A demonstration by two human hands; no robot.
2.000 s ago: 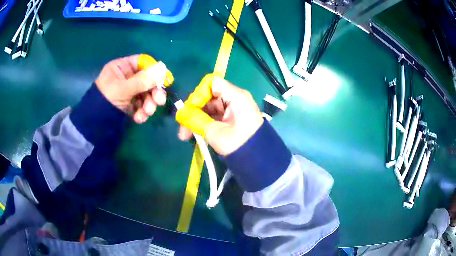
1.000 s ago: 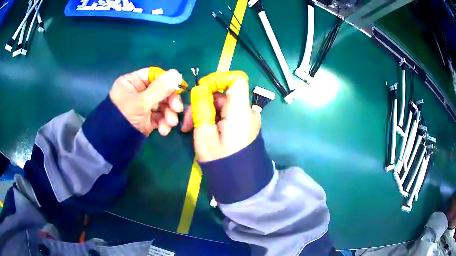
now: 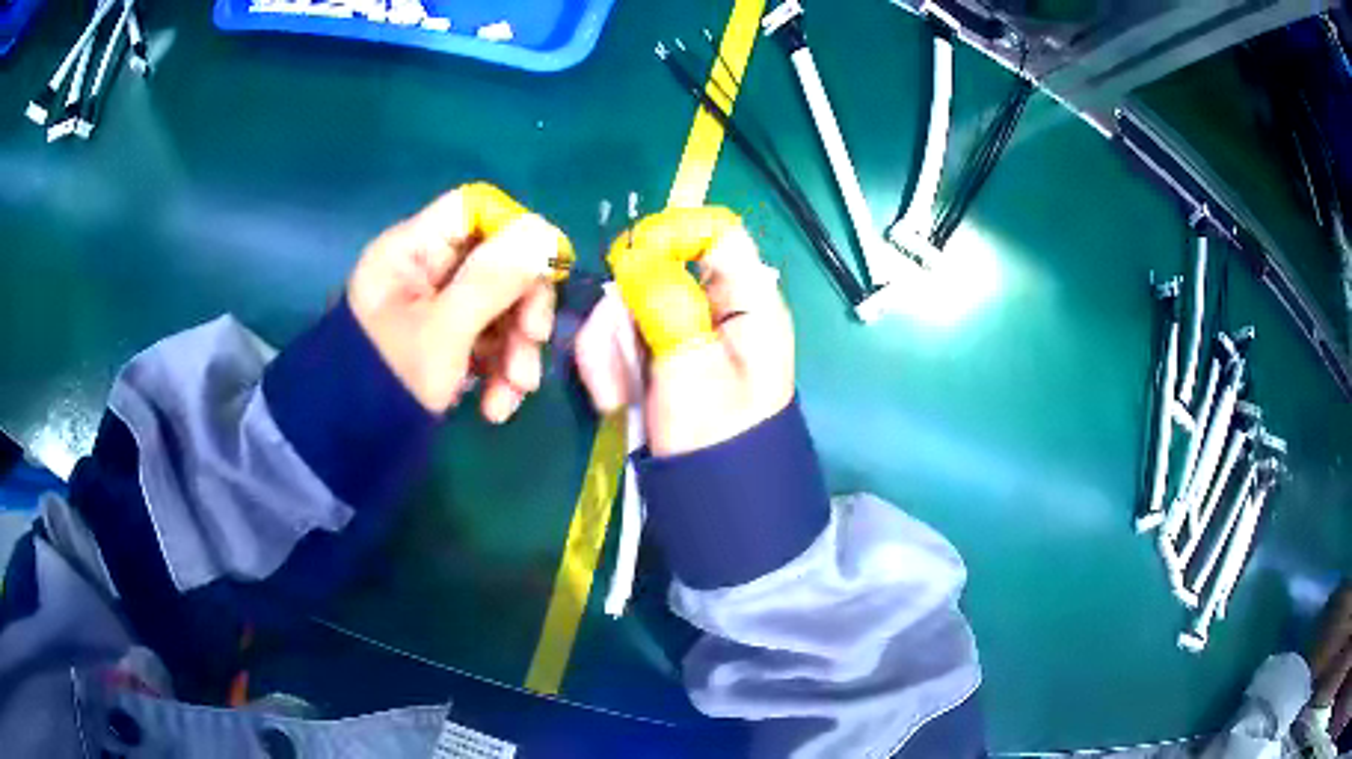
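My left hand [image 3: 467, 297], with yellow finger cots, pinches thin dark wire ends between thumb and index finger. My right hand [image 3: 690, 304], also with yellow cots, holds a wire harness just to the right of the left fingertips. The harness's white band [image 3: 627, 541] hangs below the right hand over the bench. Thin wires with small pale tips stick up above the right fingertips. Much of the harness is hidden by the fingers. I cannot tell if a housing is in either hand.
A blue parts tray [image 3: 556, 57] with small white housings lies at the top. Harnesses with black wires [image 3: 838, 156] lie upper right, and a harness pile [image 3: 1208, 460] lies far right. A small harness bunch [image 3: 92, 67] is upper left. Another person's hand [image 3: 1327, 653] shows at lower right.
The white piece at my left fingertips two seconds ago is no longer visible. My right hand has turned upright and now holds wire tips pointing up. My left hand has moved right.
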